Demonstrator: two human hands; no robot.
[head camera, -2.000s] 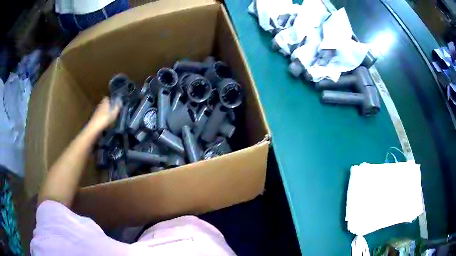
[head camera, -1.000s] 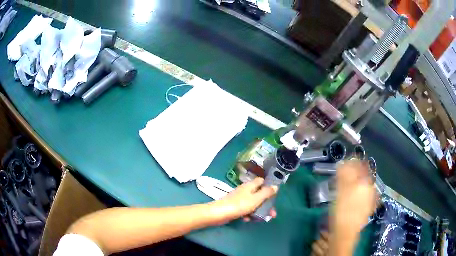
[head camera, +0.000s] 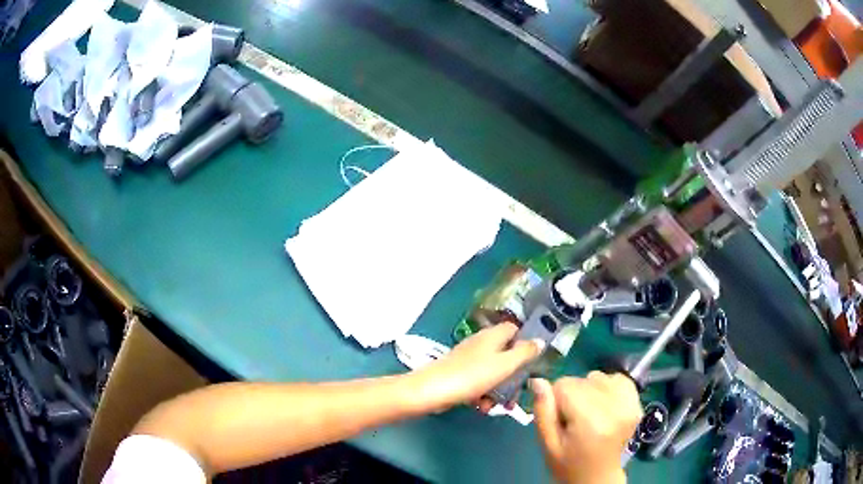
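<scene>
My left hand (head camera: 492, 364) holds a dark grey appliance housing (head camera: 541, 331) by its handle, the round end up under the whitish press nose (head camera: 572, 291). The hand press (head camera: 648, 246) has a green frame, a silver head with a dark label plate and a coil spring. My right hand (head camera: 591, 421) is closed around the dark grip of the silver press lever (head camera: 670, 337), which is tilted down towards me. The press base (head camera: 506, 298) is partly hidden behind the housing and my left hand.
A stack of white sheets (head camera: 393, 250) lies left of the press, a white strip (head camera: 418, 352) beside it. White-wrapped housings (head camera: 142, 80) lie far left. A carton (head camera: 142, 388) of housings stands lower left. Loose housings (head camera: 695, 378) and a shiny clear bag (head camera: 752, 435) lie right.
My left hand has gone from the carton to the press with a housing. My right hand, blurred a second ago, now grips the lever, lower and nearer me. The view has swung right.
</scene>
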